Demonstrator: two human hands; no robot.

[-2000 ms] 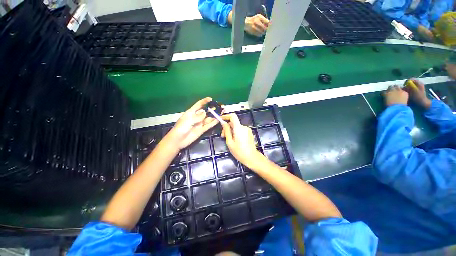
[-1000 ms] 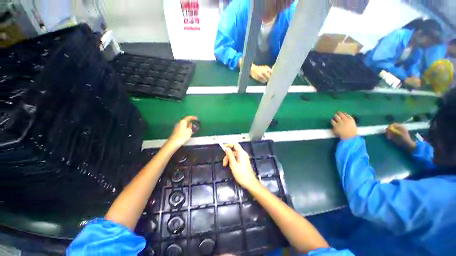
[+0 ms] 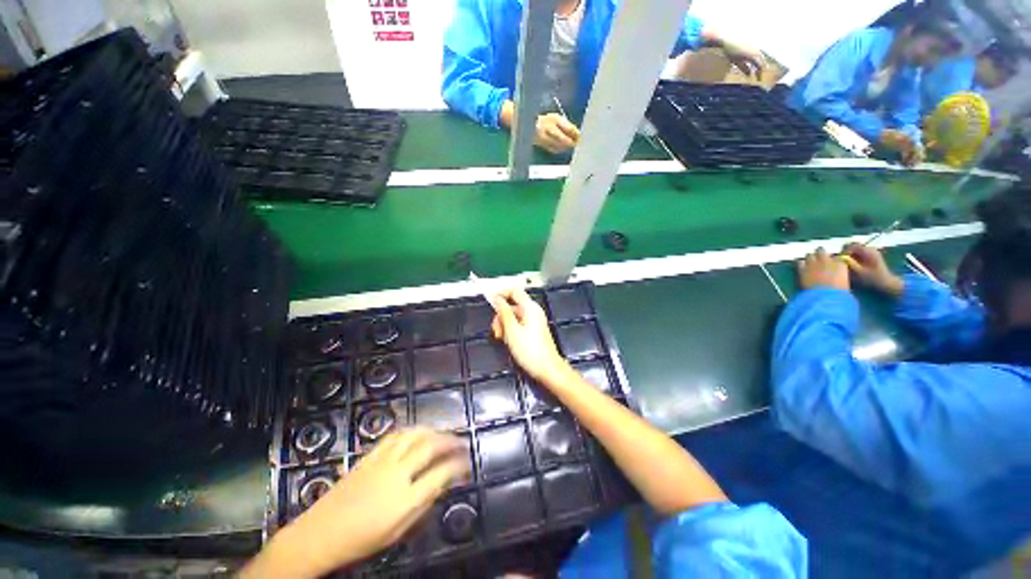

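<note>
A black blister tray (image 3: 495,399) lies in front of me, with round black components in several left pockets, such as one component (image 3: 375,422). Another sits alone in a lower pocket. My left hand (image 3: 390,492) is blurred over the tray's lower left, fingers bent; I cannot tell if it holds anything. My right hand (image 3: 522,330) is at the tray's far edge and holds a slim white tool (image 3: 482,284) between thumb and fingers, its tip reaching over the belt rail. A round component (image 3: 460,262) lies on the belt beyond the tip.
A tall stack of black trays (image 3: 124,271) stands at left. A green conveyor (image 3: 362,243) runs across, carrying spaced black parts. A white-grey post (image 3: 605,147) rises beyond the tray. Other trays (image 3: 300,149) lie across the belt. A person's blue sleeve (image 3: 837,351) is at right; more people sit opposite.
My left hand has moved from the belt back over the tray's lower left. The component it was at on the belt now lies there untouched. My right hand keeps the white tool near the far edge.
</note>
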